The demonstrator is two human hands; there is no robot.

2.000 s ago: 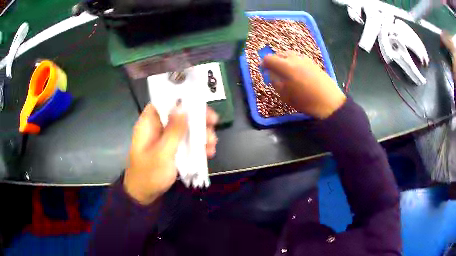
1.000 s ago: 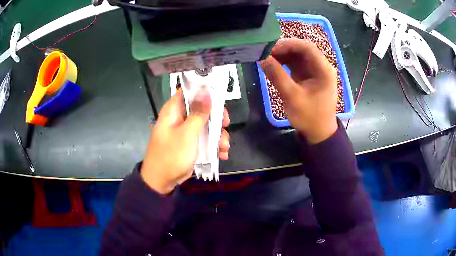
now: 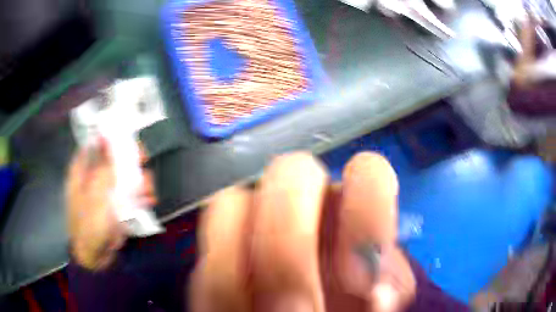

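The view is strongly blurred. My left hand (image 3: 94,207) is at the left, closed around the narrow part of a white plastic handle housing (image 3: 125,177). The housing's upper end is at the white plate under the bench press (image 3: 27,61); whether they touch cannot be told. My right hand (image 3: 299,237) is large and close to the camera at the bottom centre, fingers curled. A small grey spot shows between its thumb and finger; whether it is a held piece cannot be told. A blue tray (image 3: 262,116) of copper-coloured rivets shows a bare blue patch.
White housings (image 3: 420,18) with dark wires lie at the upper right of the dark green bench (image 3: 359,67). Another person's hand (image 3: 525,55) and dark sleeve show at the right edge. Blue floor (image 3: 481,213) lies beyond the bench's front edge.
The view has swung right, so the press and tray appear further left. My right hand has left the tray side and come up close to the camera. My left hand still holds the housing.
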